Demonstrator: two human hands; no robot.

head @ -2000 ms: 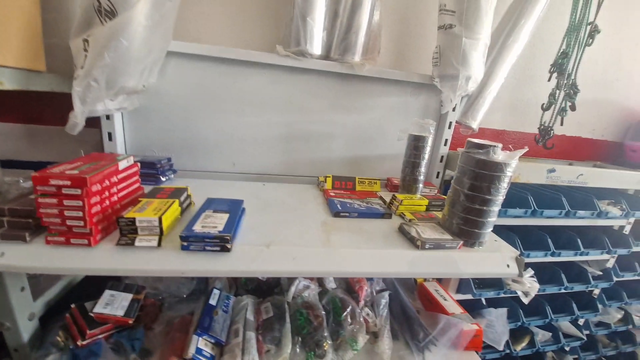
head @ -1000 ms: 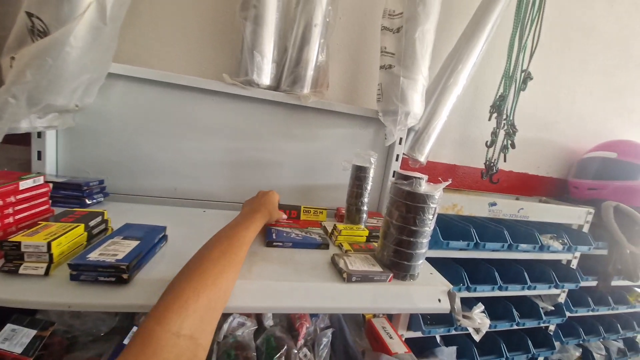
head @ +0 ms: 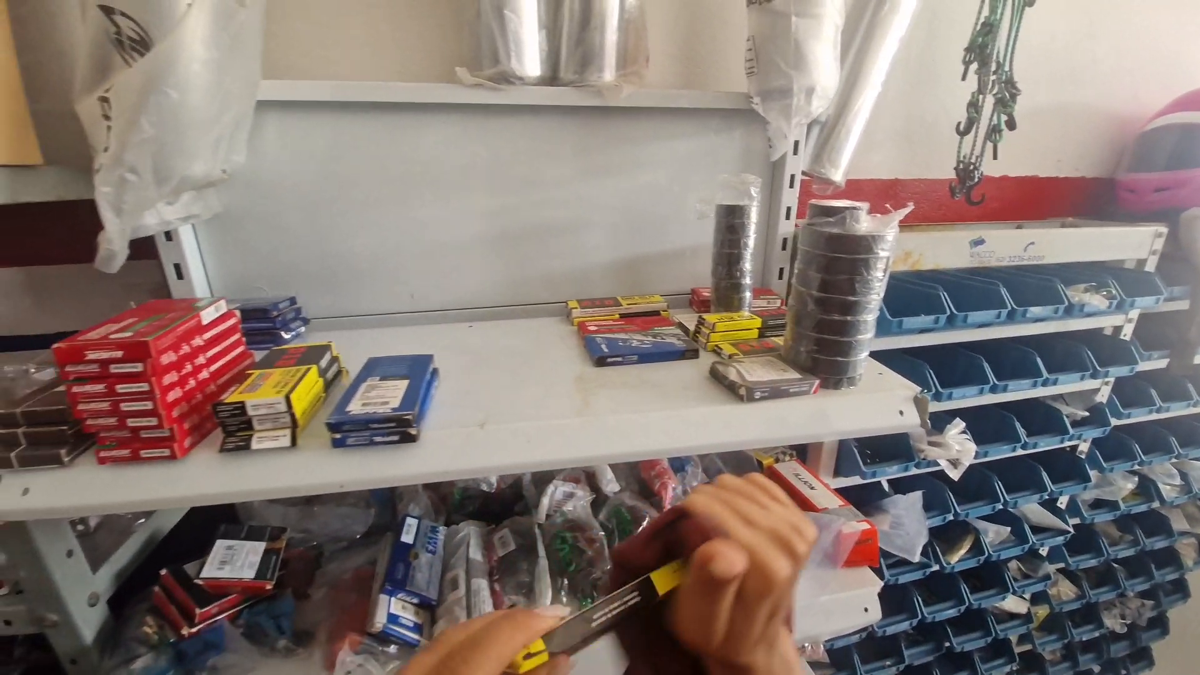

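Observation:
At the bottom, my left hand (head: 497, 642) grips one end of a narrow black-and-yellow box (head: 611, 614), thumb on top. My right hand (head: 745, 572) is closed around a dark red cloth (head: 647, 558) at the box's other end; its fingers are blurred. Above on the white shelf (head: 525, 403) lie stacked red boxes (head: 141, 375), yellow-and-black boxes (head: 272, 394) and blue boxes (head: 382, 394) at left. At right are a blue-and-red box (head: 637, 342), small yellow boxes (head: 731, 328), a grey box (head: 761, 378) and black rings stacked in plastic (head: 837, 291).
Below the shelf lie bagged parts (head: 572, 553), a blue box (head: 412, 562) and a red-and-white box (head: 820, 506). Blue bins (head: 975, 366) fill the rack at right. Plastic bags (head: 178, 122) and hooked green cords (head: 984, 94) hang above.
One second ago an arm reached to the boxes at the shelf's right rear. Now that hand is off the shelf, and both hands are low in front of it with a black-and-yellow box and a cloth.

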